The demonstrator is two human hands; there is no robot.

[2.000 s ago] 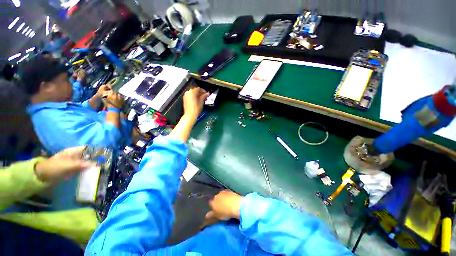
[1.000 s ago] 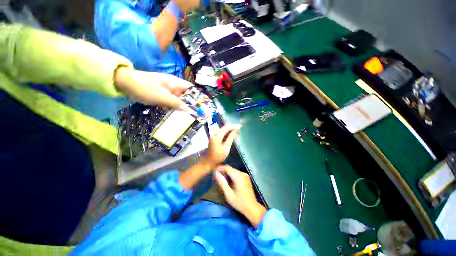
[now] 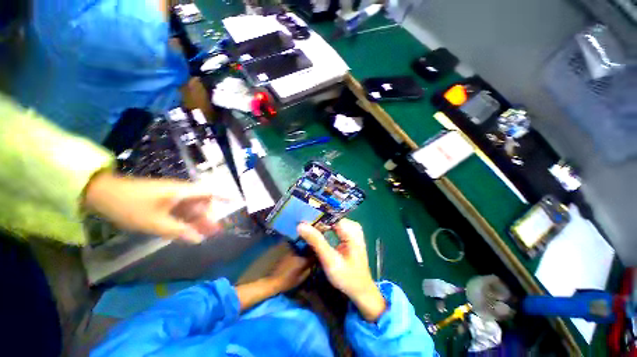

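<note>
An opened phone [image 3: 318,197], with its mainboard at the upper end and a silvery-blue panel at the lower end, is held tilted above the mat's left edge. My right hand [image 3: 341,258] grips its lower right corner, thumb on top. My left hand [image 3: 285,270] is just below the phone's lower edge. It is blurred and partly hidden, so I cannot tell whether it touches the phone.
Another person's hand [image 3: 157,209] in a yellow-green sleeve is left of the phone, over a tray of phone parts [image 3: 150,157]. A marker pen [image 3: 413,244], pale ring [image 3: 447,245] and parts cup [image 3: 487,296] lie right. A bright-screened phone [image 3: 444,154] lies on the raised shelf.
The opened phone has moved from the other person's hand into my right hand, above the mat. The other person's hand has drawn back, empty. My left hand has moved down. The view has shifted.
</note>
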